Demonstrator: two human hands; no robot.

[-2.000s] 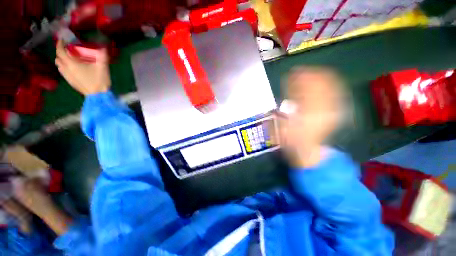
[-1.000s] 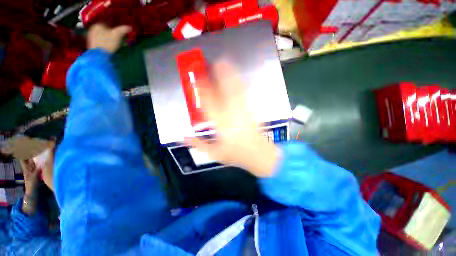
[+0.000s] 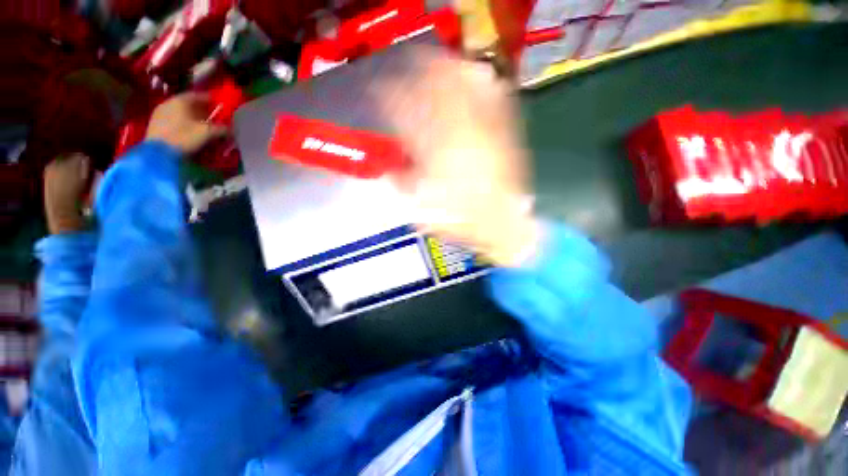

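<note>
A red product box (image 3: 335, 147) lies slanted over the silver plate of the bench scale (image 3: 311, 218). My right hand (image 3: 465, 149) is blurred over the plate's right side, with its fingers at the box's right end; whether it grips the box cannot be told. The hand covers part of the keypad (image 3: 450, 258). The scale display (image 3: 377, 275) is a pale rectangle. My left hand (image 3: 186, 123) is beyond the scale's left edge, among loose red boxes (image 3: 226, 100), with its fingers at one of them; its grip is unclear.
Red boxes (image 3: 377, 35) lie behind the scale. Stacked boxes (image 3: 632, 28) stand on a yellow board (image 3: 679, 39). A shiny red row of boxes (image 3: 744, 167) is on the green belt (image 3: 576, 139) at right. A red stool (image 3: 758, 358) stands below. Another person's hand (image 3: 67, 191) is at left.
The box on the plate has turned from nearly upright to nearly crosswise. My right hand has moved up and right, uncovering the display. My left hand has moved slightly down, to a red box.
</note>
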